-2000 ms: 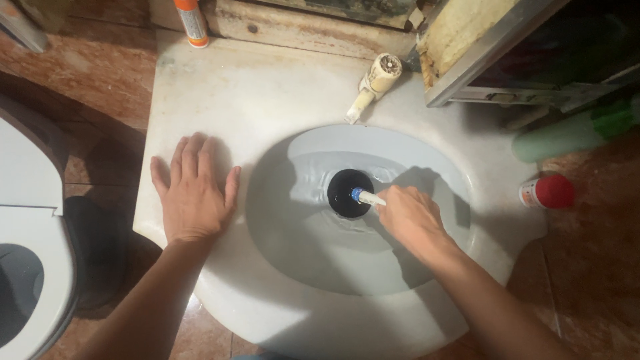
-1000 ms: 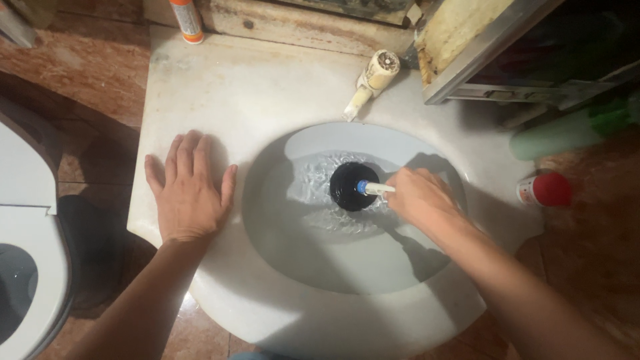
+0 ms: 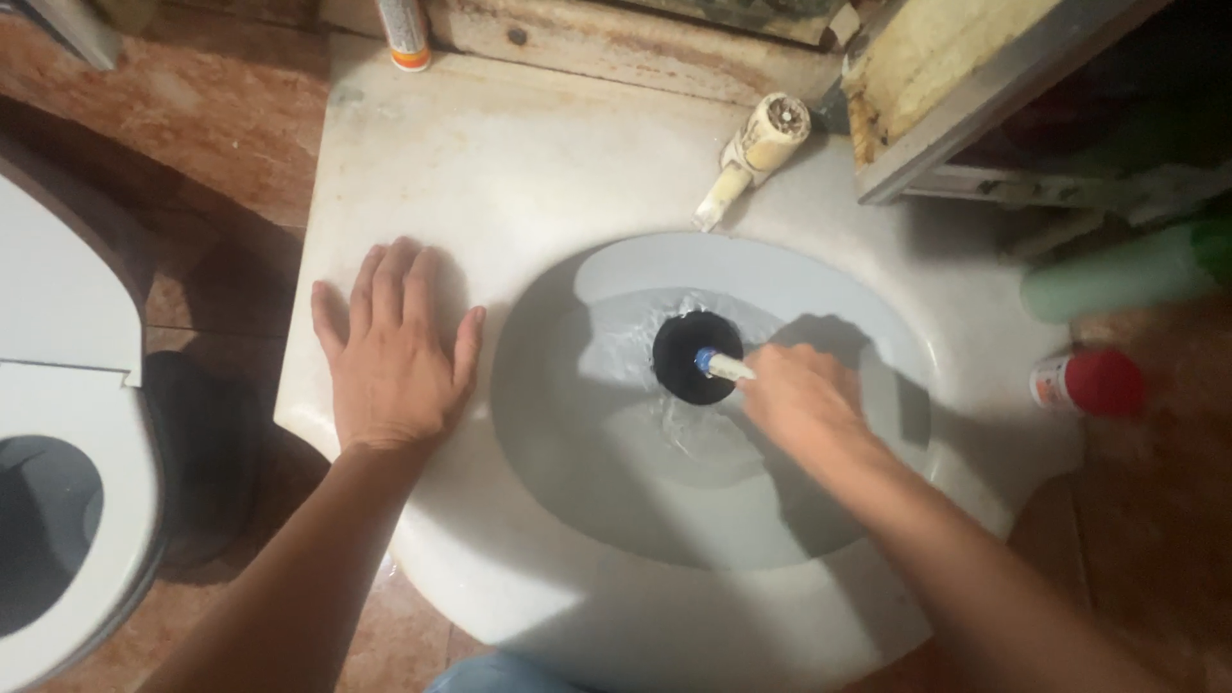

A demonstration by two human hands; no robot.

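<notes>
A sink basin [image 3: 616, 500] holding water is set in a pale stone countertop [image 3: 539, 144]. My right hand [image 3: 804, 390] is closed around the light handle of a plunger, whose black rubber cup [image 3: 688, 371] sits in the water near the middle of the basin. A blue collar shows where handle meets cup. The drain is hidden. My left hand [image 3: 395, 351] lies palm down on the countertop left of the basin, fingers spread, holding nothing. Behind the basin stands a worn, cream-coloured faucet [image 3: 756, 154], its spout over the rim.
A white and orange tube [image 3: 404, 34] stands at the back left. To the right are a red-capped container [image 3: 1088, 382], a green bottle [image 3: 1116, 274] and a metal-framed cabinet [image 3: 1001, 96]. A toilet seat [image 3: 144, 481] is at the left, over reddish floor tiles.
The water around the plunger cup, fairly smooth two seconds ago, is now rippled. My right hand still grips the handle, and my left hand stays on the countertop.
</notes>
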